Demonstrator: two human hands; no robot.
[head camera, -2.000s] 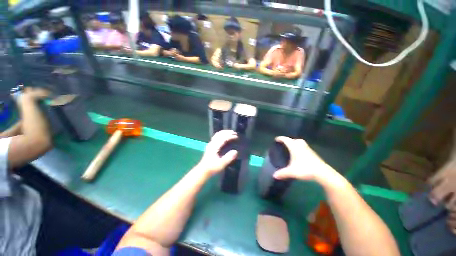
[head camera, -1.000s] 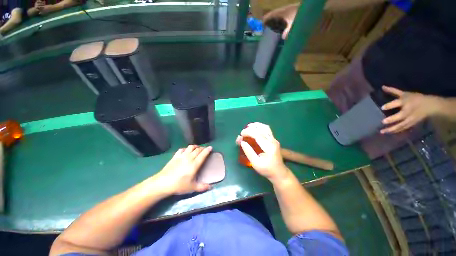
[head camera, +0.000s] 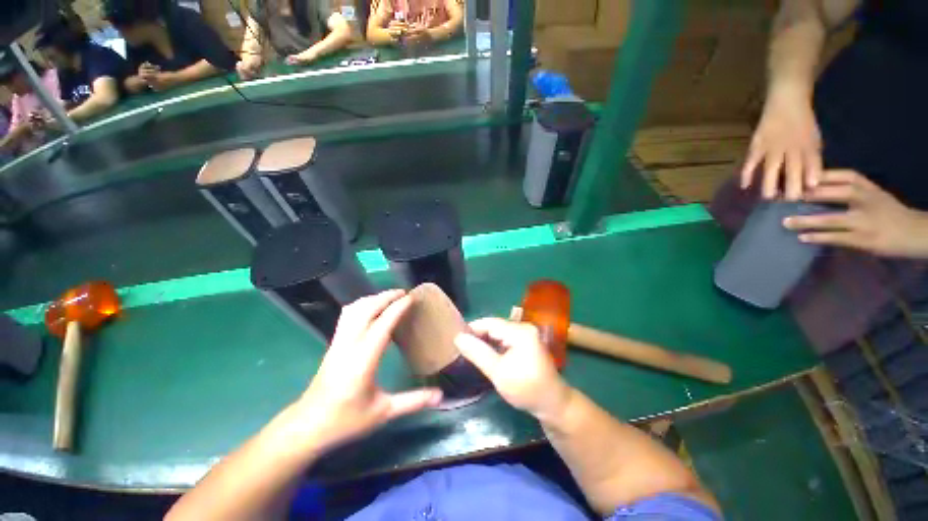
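Observation:
A wood-grain top cover (head camera: 428, 328) is tilted up off the bench between my hands. My left hand (head camera: 351, 371) has its fingers on the cover's left edge, thumb spread low. My right hand (head camera: 519, 368) pinches its right edge. A dark piece with a thin rim (head camera: 463, 379) shows just below it; whether it is a separate cover is unclear. Two cabinets with bare black tops, one left (head camera: 305, 259) and one right (head camera: 419, 236), stand upright behind my hands. An orange mallet (head camera: 547, 313) lies beside my right hand, handle pointing right.
Two wood-topped cabinets (head camera: 287, 155) stand on the belt behind the green rail (head camera: 499, 242). A black-topped cabinet (head camera: 558, 153) stands by the green post (head camera: 626, 112). A second mallet (head camera: 83, 305) lies left. At right, a person's hands hold a grey cabinet (head camera: 768, 254). Workers sit opposite.
My left hand has lifted the wood-grain cover from the bench. My right hand has left the mallet and taken the cover's edge. The cabinet at the post now stands without a hand on it.

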